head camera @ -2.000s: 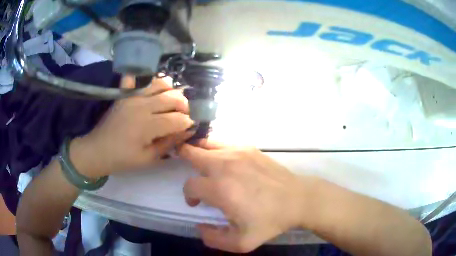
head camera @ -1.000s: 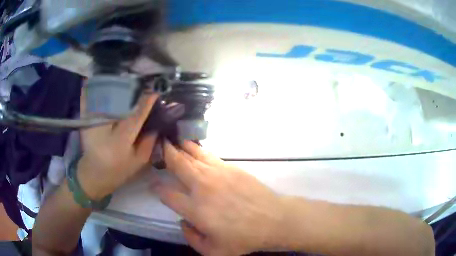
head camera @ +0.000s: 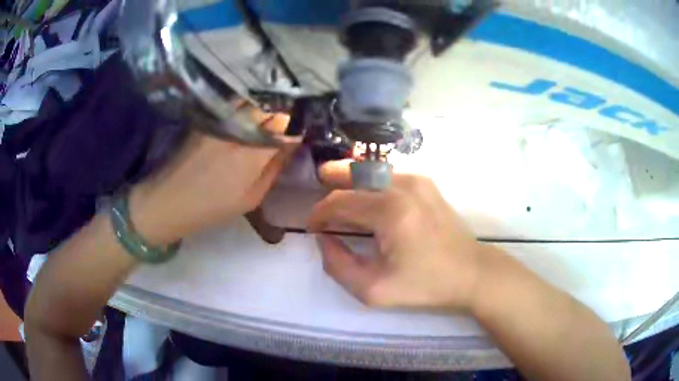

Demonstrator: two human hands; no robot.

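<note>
The white sewing machine with a blue stripe stands in front of me, its grey knob near the needle area. My left hand is left of the needle area, partly behind the curved shiny metal guard; its fingertips are hidden and blurred. My right hand is bent around the front of the knob, index finger reaching toward the presser area, thumb and fingers apart below. Dark purple cloth lies bunched at the left. Whether either hand pinches cloth cannot be seen.
The white table has a ruler tape along its curved front edge. Crumpled white scraps lie under the machine arm. Pale and dark cloth hangs below the table's front left. A thin cable or rod is at the lower right.
The view has shifted, so the machine head sits further right. My right hand has moved right and its fingers are more spread. The dark piece between my hands no longer shows clearly.
</note>
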